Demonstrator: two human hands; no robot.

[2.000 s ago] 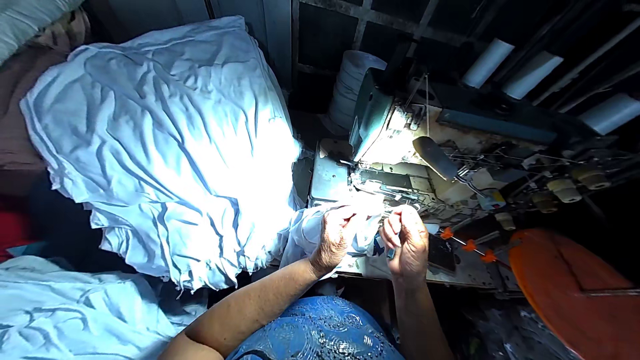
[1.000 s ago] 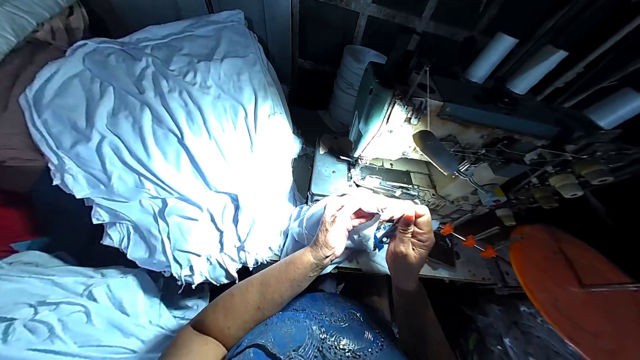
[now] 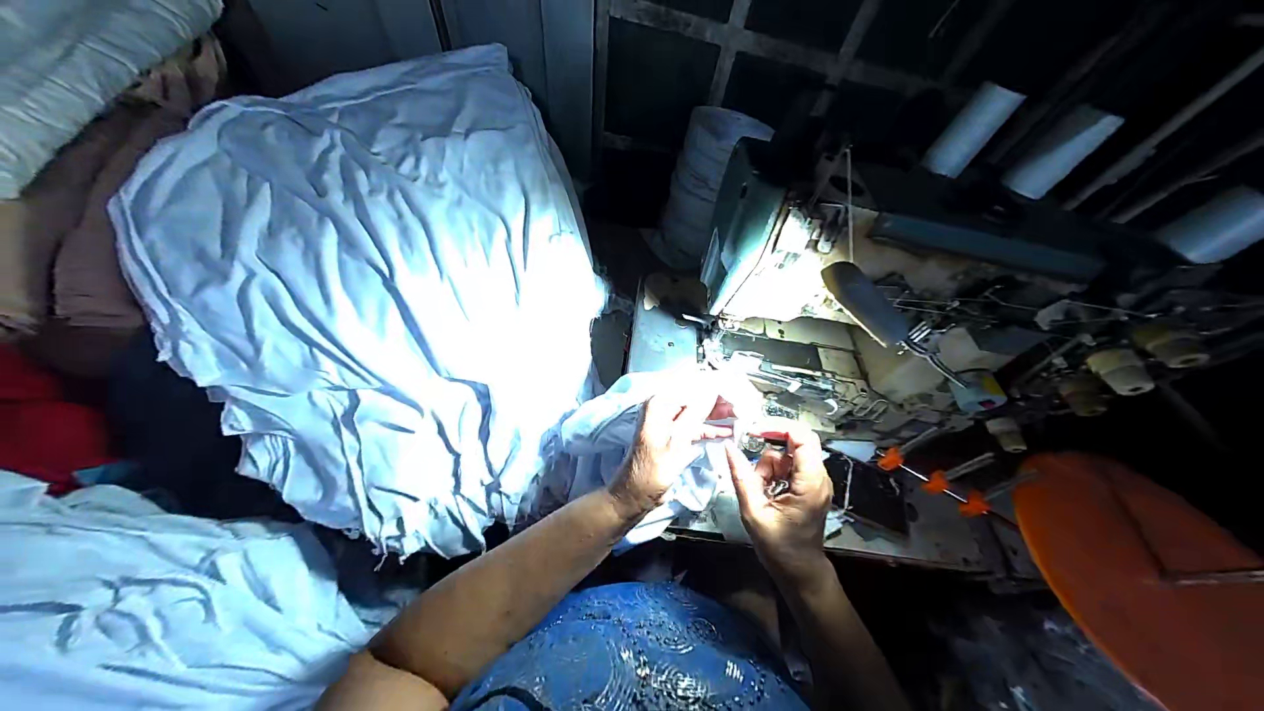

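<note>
My left hand (image 3: 667, 449) grips a white piece of fabric (image 3: 602, 425) in front of the sewing machine (image 3: 790, 326). Close beside it on the right, my right hand (image 3: 785, 479) has thumb and forefinger at the fabric's edge, and a small metal object (image 3: 778, 487) shows among its fingers; its kind cannot be told. Both hands are below the machine's needle area, where the lamp glare washes out detail. From the left hand the cloth runs toward a large pile of white fabric (image 3: 365, 296) at the left.
White thread cones (image 3: 973, 128) lie at the upper right, and a stack of white rolled material (image 3: 706, 178) stands behind the machine. An orange round panel (image 3: 1136, 573) is at the lower right. More white cloth (image 3: 148, 602) lies at the lower left, with red cloth (image 3: 49, 425) above it.
My right hand has turned and its fingers have opened out more, with the thumb now toward my left hand. The left hand stays on the cloth. The large pile has not moved.
</note>
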